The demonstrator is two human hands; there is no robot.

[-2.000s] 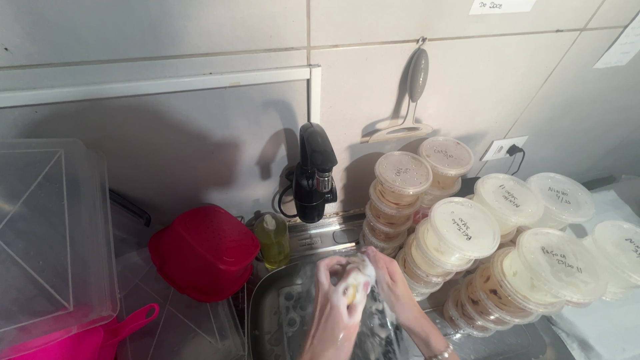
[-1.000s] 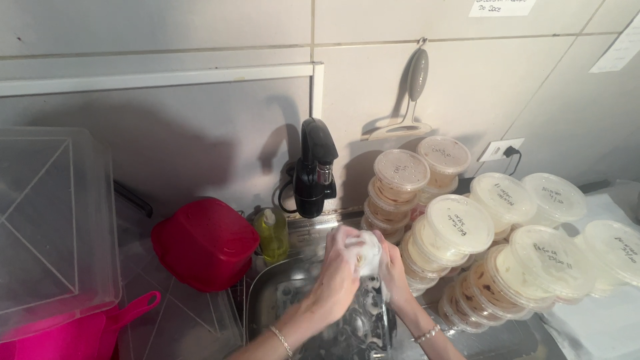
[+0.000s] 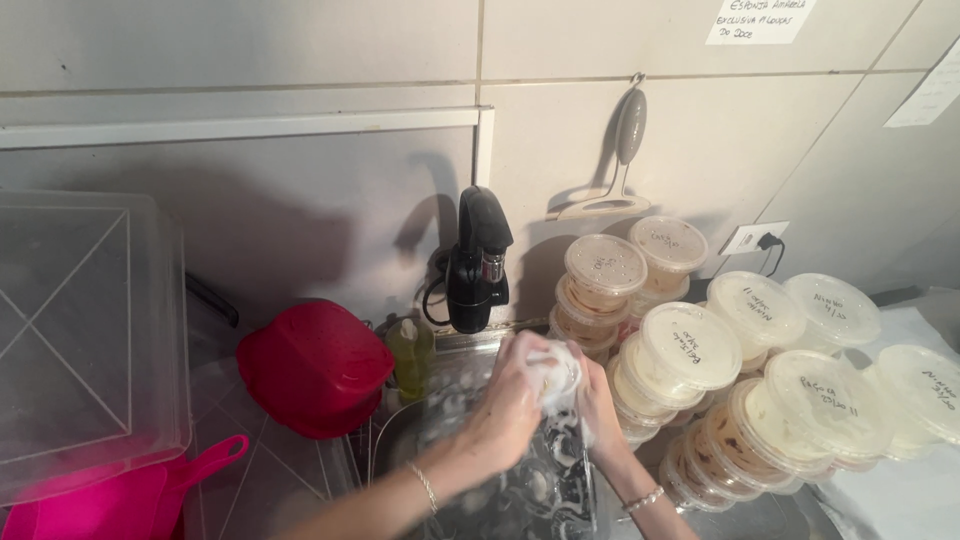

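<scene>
Over the metal sink (image 3: 450,442), both my hands are close together in white foam. My left hand (image 3: 517,397) is closed around a foam-covered thing (image 3: 556,371) that looks like a sponge, though suds and fingers hide most of it. My right hand (image 3: 594,405) touches the foam from the other side; a thin, clear edge shows below it, and I cannot tell what it belongs to. Suds and wet items lie below in the sink. Behind my hands stands a black faucet (image 3: 478,262). A bottle of yellow-green liquid (image 3: 409,360) stands left of them.
Stacked lidded plastic tubs (image 3: 690,345) crowd the right side. At the left are a red plastic bowl (image 3: 315,367), a large clear plastic container (image 3: 82,337) and a pink plastic item with a handle (image 3: 97,495). A grey-handled utensil (image 3: 631,127) hangs on the wall beside a plugged outlet (image 3: 754,237).
My hands stay together over the sink, and their grip on the foamy thing has shifted. More foam shows between them than one second ago.
</scene>
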